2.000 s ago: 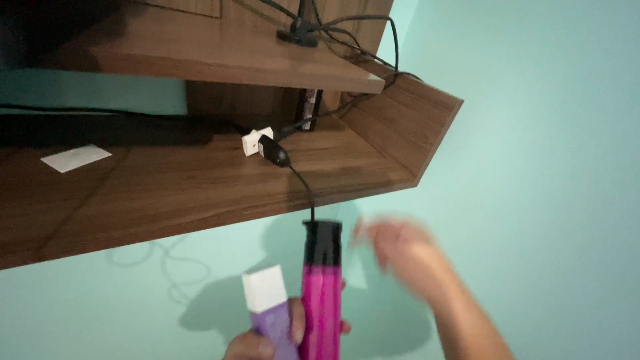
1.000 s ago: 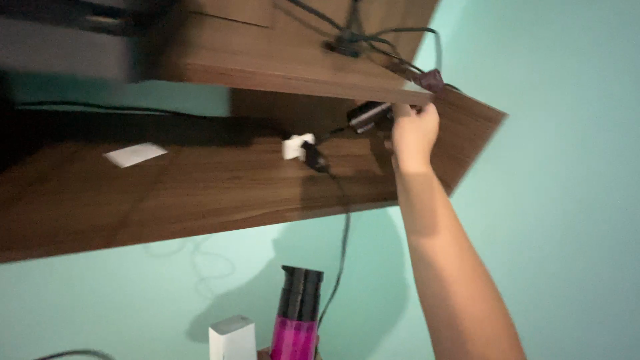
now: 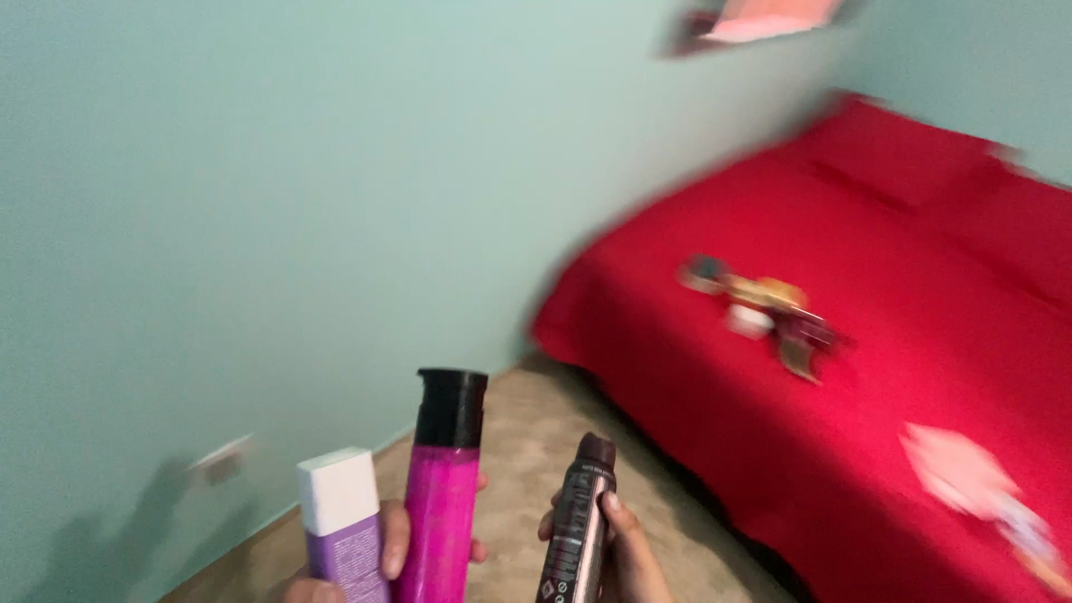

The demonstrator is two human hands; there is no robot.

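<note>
My left hand (image 3: 395,540) is closed around two containers at the lower left. One is a purple bottle (image 3: 350,557) with a white cap, the other a bright pink bottle (image 3: 440,519) with a black flip-type cap; both stand nearly upright, side by side. To their right, my right hand (image 3: 632,544) grips a dark aerosol spray can (image 3: 578,523) with a dark top, thumb along its side. The can bears writing and leans slightly right. The lower ends of all three lie outside the view.
A bed with a red cover (image 3: 670,335) fills the right side. Several blurred small items (image 3: 762,306) lie on it, with a pale pink blurred thing (image 3: 959,469) nearer. A green wall (image 3: 293,209) with a white outlet plate (image 3: 222,452) rises at left, above a beige floor (image 3: 519,427).
The view has swung from the wooden shelf to the bed. My right hand, at the shelf's corner a second ago, now holds the dark can beside the two bottles in my left hand.
</note>
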